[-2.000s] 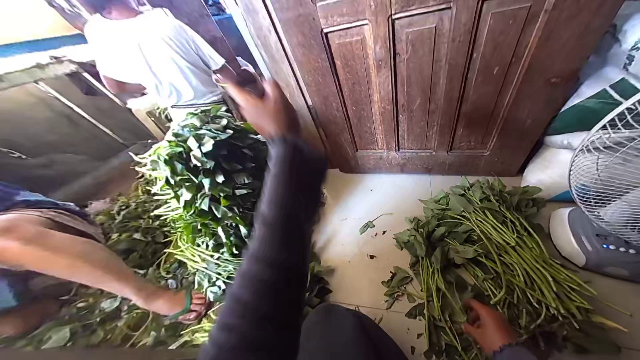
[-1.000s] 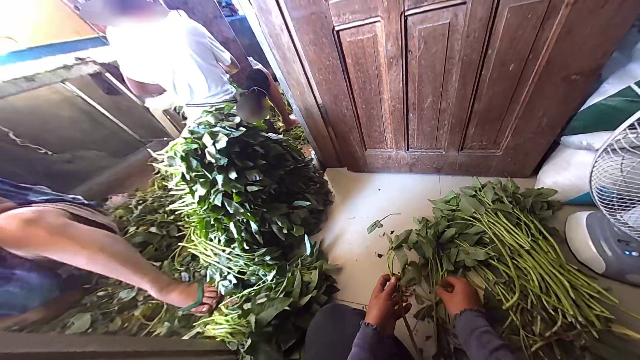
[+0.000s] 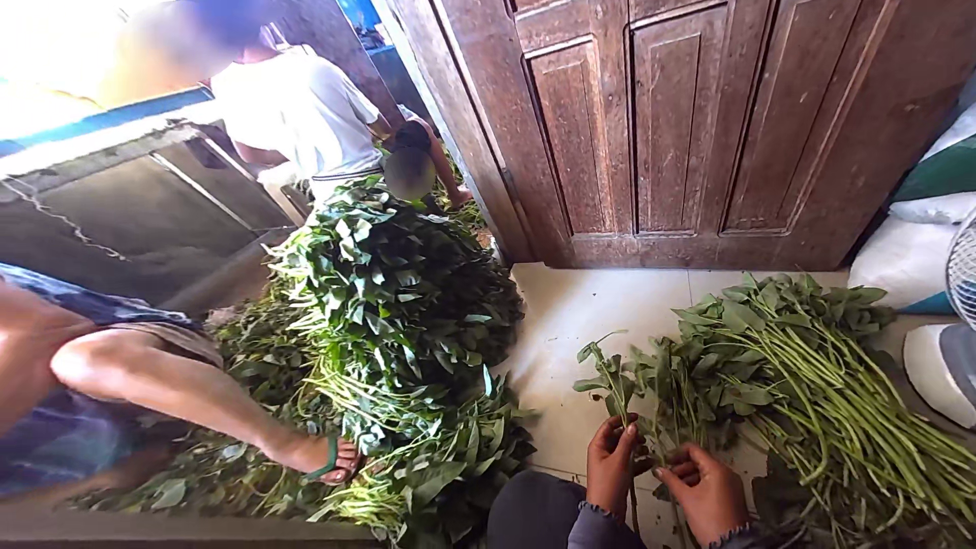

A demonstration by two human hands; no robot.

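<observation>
My left hand (image 3: 612, 460) grips a leafy green stem (image 3: 612, 374) upright over the tiled floor, its leaves above my fingers and its stalk hanging below. Just to the right, my right hand (image 3: 703, 488) pinches another thin leafy stem (image 3: 665, 435) between thumb and fingers. A spread of long-stemmed leafy greens (image 3: 839, 396) lies on the floor at the right, leaves toward the door, stalks toward the lower right. At centre left, a tall stack of bundled greens (image 3: 396, 290) rises from more loose leaves.
A brown wooden panel door (image 3: 656, 137) stands ahead. A fan (image 3: 942, 366) and sacks (image 3: 907, 252) are at the right. One person's sandalled foot (image 3: 328, 457) rests on the leaves at left. Behind the stack is a person in a white shirt (image 3: 305, 107), with another person beyond, partly hidden.
My left arm, raised across the stack two seconds ago, has come down beside my right hand. Since one second ago, my left hand has lifted a leafy stem upright.
</observation>
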